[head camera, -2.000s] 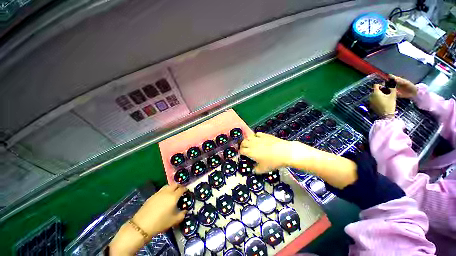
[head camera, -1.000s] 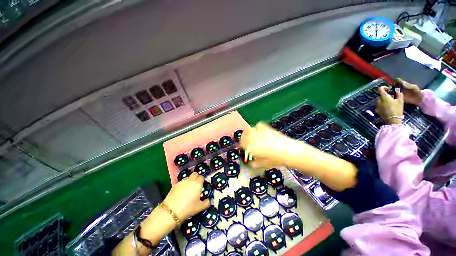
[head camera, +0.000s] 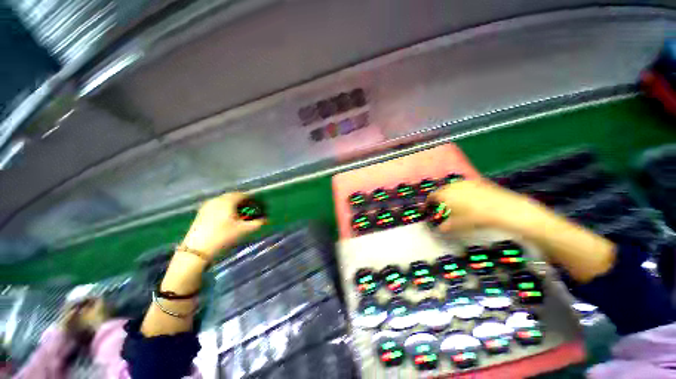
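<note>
The picture is blurred. My left hand (head camera: 222, 226) holds a round black smartwatch head (head camera: 250, 209) with small green lights, raised above the top edge of a shiny clear blister tray (head camera: 278, 296). My right hand (head camera: 463, 207) has its fingers on a smartwatch head (head camera: 439, 212) at the right end of the second row on the salmon board (head camera: 404, 166). Two rows of lit heads stand at that board's upper part. Below them a beige cardboard sheet (head camera: 552, 303) bears several rows of heads, some with whitish glare on their screens.
A neighbouring tray of dark watches (head camera: 556, 185) lies at the right on the green mat (head camera: 511, 152). Another person's hands (head camera: 85, 314) and pink sleeves show at the lower left. A reference sheet (head camera: 333, 115) is on the back panel. A red bin (head camera: 660, 89) is at the right edge.
The view has swung left. My left hand has moved off the cardboard to the left with a watch head, leaving a bare strip there. My right hand stays at the right end of the upper rows.
</note>
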